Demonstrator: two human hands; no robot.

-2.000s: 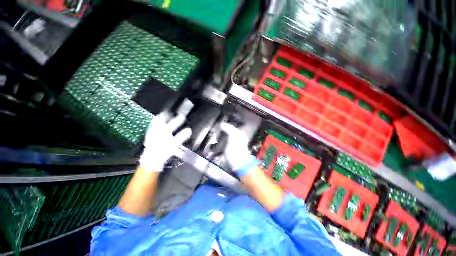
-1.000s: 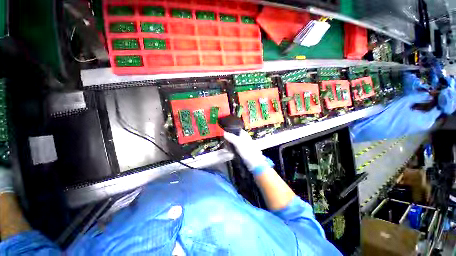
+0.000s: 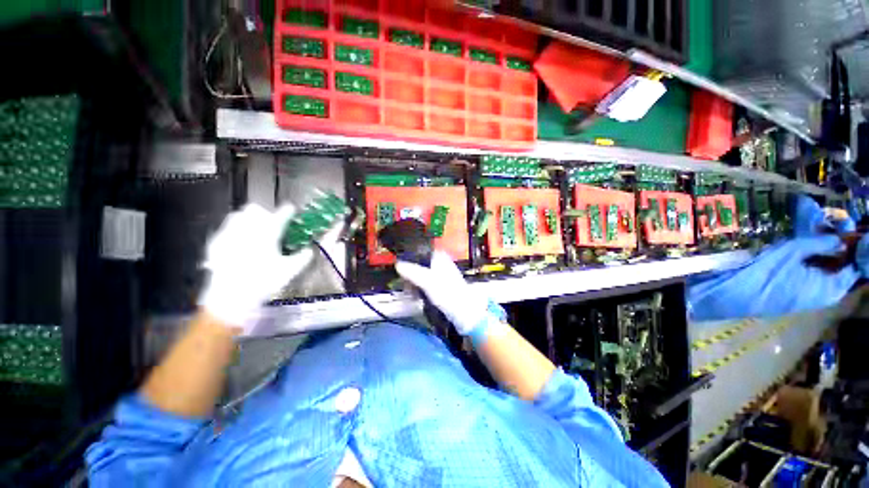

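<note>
My left hand (image 3: 250,262), in a white glove, holds a small green board (image 3: 317,219) above the silver plate (image 3: 310,181); the board is blurred. My right hand (image 3: 448,291), gloved with a blue band at the cuff, grips the black barcode scanner (image 3: 408,238) by its handle. The scanner's head is over the nearest red cover sheet (image 3: 451,202) in its black carrier fixture and hides part of it. Small green modules (image 3: 438,220) lie on that sheet. The scanner's cord runs towards the silver plate.
More carriers with red sheets (image 3: 524,200) line the conveyor to the right. A red compartment tray (image 3: 410,91) lies on the shelf edge. A black board tray (image 3: 33,257) is at far left. A black bin (image 3: 619,343) stands below the rail. Another person's blue sleeve (image 3: 762,257) shows at right.
Since one second ago, my left hand has come in from the left edge with a green board. My right hand still holds the scanner, now over the nearest sheet. The camera view has shifted.
</note>
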